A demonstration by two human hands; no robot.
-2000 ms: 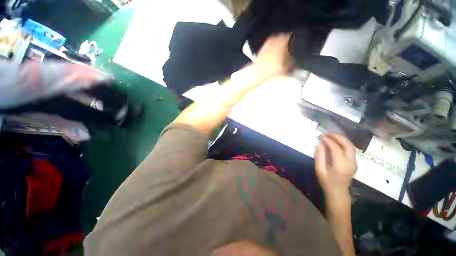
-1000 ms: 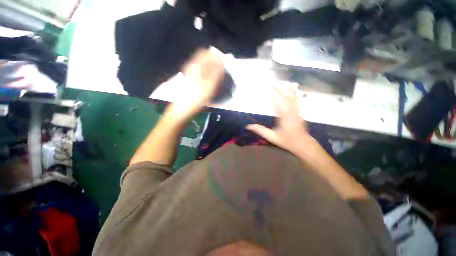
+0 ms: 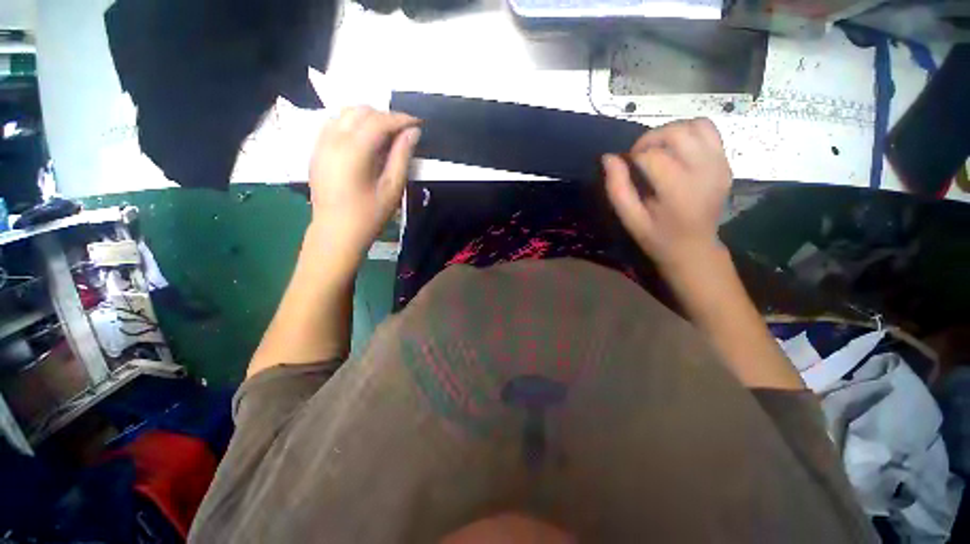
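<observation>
A narrow black fabric strip (image 3: 511, 133) is held stretched out flat, left to right, over the front edge of the white table. My left hand (image 3: 362, 170) pinches its left end between thumb and fingers. My right hand (image 3: 672, 186) pinches its right end, with the fingers curled over it. A larger black cut piece (image 3: 207, 80) lies on the table at the upper left, apart from the strip.
The grey needle plate (image 3: 691, 66) lies behind my right hand. A dark smartphone (image 3: 936, 122) and a blue strap (image 3: 881, 106) are at the right. Black cloth with pink-red specks (image 3: 495, 228) covers the lap. White-grey scraps (image 3: 888, 425) are heaped at lower right.
Both hands, empty or blurred a second ago, now hold the black strip stretched between them. The view has shifted, so the black pieces and machine sit higher in the picture.
</observation>
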